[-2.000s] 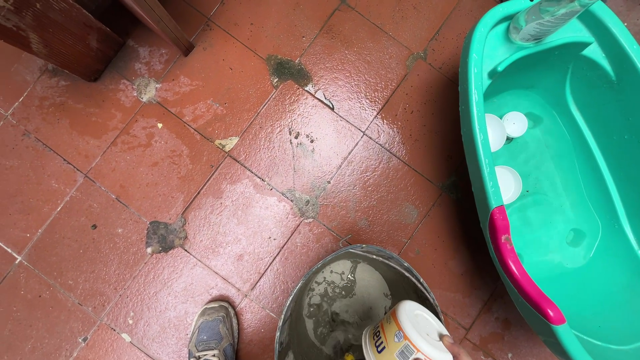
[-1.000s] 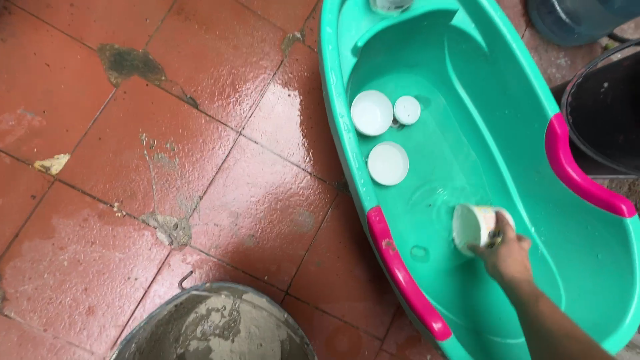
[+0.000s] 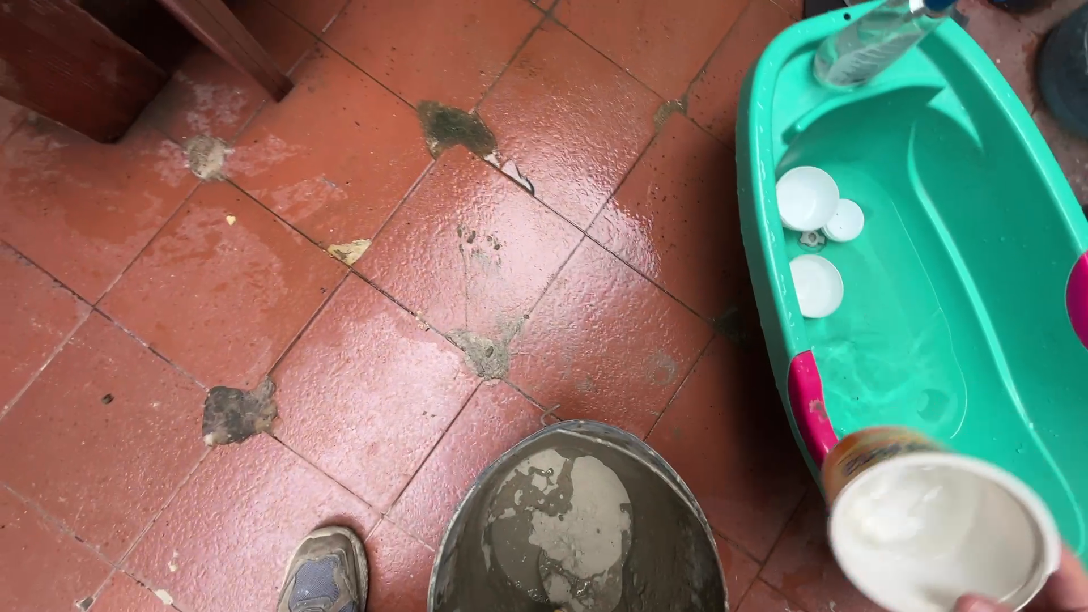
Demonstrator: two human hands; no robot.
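My right hand [image 3: 1054, 586], only its fingertips in view at the bottom right corner, grips a white plastic tub [image 3: 939, 527] with a printed outside. The tub's mouth faces the camera, and cloudy liquid appears to be inside. It is over the near left edge of a green plastic baby bathtub [image 3: 765, 255] with pink grips. Shallow water, two larger white lids or shallow cups [image 3: 807, 198] [image 3: 818, 286] and a smaller white one [image 3: 844, 221] are in the bathtub. To the left, a bucket [image 3: 586, 527] holds wet grey mix with paler patches. My left hand is out of view.
A clear plastic bottle [image 3: 875, 47] lies across the bathtub's far end. Dark wooden furniture legs [image 3: 229, 42] stand at the upper left. A shoe [image 3: 325, 571] is on the red tiled floor [image 3: 365, 399] left of the bucket. A dark container [image 3: 1067, 72] is at the right edge.
The tub was down at the water in the bathtub one second ago; my right hand has lifted it out and brought it nearer to the camera. The view has shifted left.
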